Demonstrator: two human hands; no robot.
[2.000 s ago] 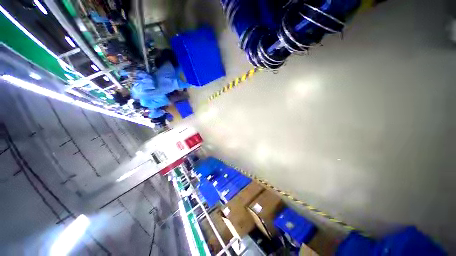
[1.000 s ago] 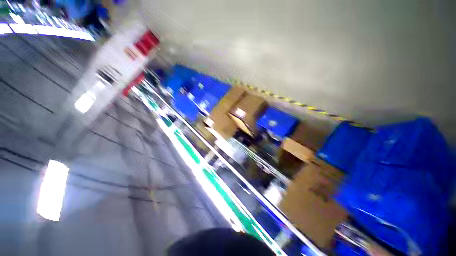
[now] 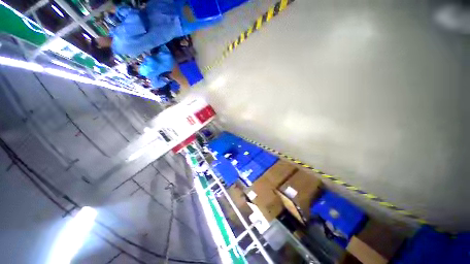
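Neither of my hands is in the picture. The view is tilted sideways. Brown cartons (image 3: 269,192) with white labels stand beside the lower line, some with open flaps. Blue turnover bins (image 3: 242,158) are stacked beyond them. Another blue bin (image 3: 338,212) stands nearer, on the floor side of the cartons. A brown carton with a pale flap (image 3: 372,246) and more blue bins (image 3: 430,248) are cut off by the bottom edge.
People in light blue clothing (image 3: 149,31) are at the upper line. A green conveyor belt (image 3: 219,219) runs beside bright tube lights. Yellow-black floor tape (image 3: 340,181) borders the grey floor (image 3: 335,93). A white wall or pillar with red panels (image 3: 205,114) stands at the far end.
The view has swung back from the near cartons and bins, which now sit lower and partly out of frame. The people at the upper line show again. The dark rounded shape is gone.
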